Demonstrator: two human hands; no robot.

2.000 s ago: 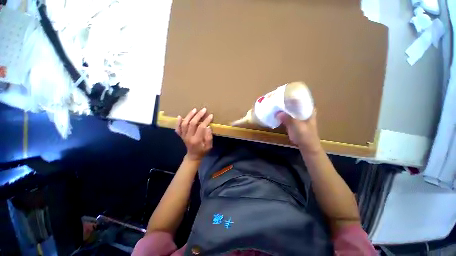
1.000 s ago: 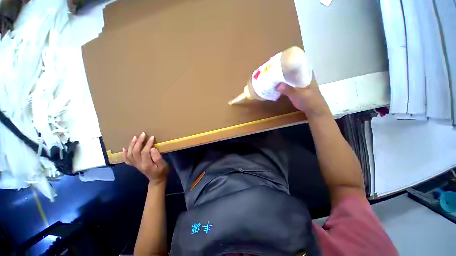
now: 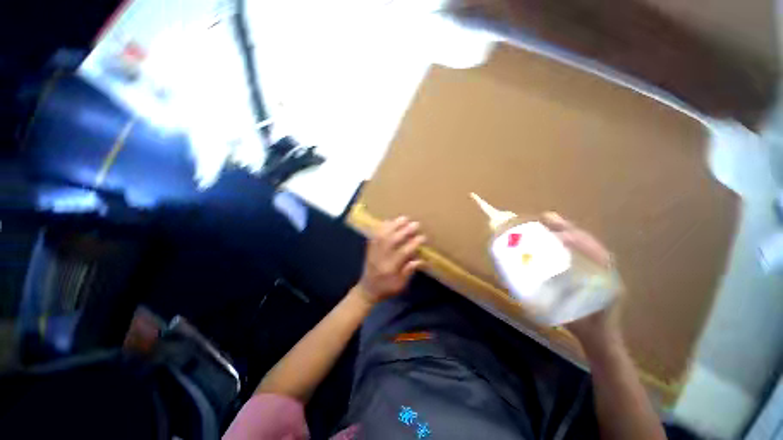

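The brown panel [image 3: 567, 146] lies flat in front of me, with notched far corners. A yellow edge guide [image 3: 468, 279] runs along its near edge. My left hand [image 3: 395, 256] rests over the guide near the panel's left corner, fingers spread on the edge and holding nothing. My right hand [image 3: 588, 266] holds the white glue bottle [image 3: 541, 262], tilted over the panel with its pointed nozzle towards the far left. Whether the nozzle touches the panel I cannot tell. The picture is blurred.
Bright white strips [image 3: 219, 94] lie at the left, crossed by a dark strap [image 3: 251, 69]. A dark brown stack [image 3: 635, 51] stands at the far side. A white scrap [image 3: 770, 255] lies at the right. My dark apron [image 3: 455, 378] is below the table edge.
The view has turned and the panel now appears slanted and further right. The bottle's nozzle points more away from me instead of left and down. My left hand stays at the near edge.
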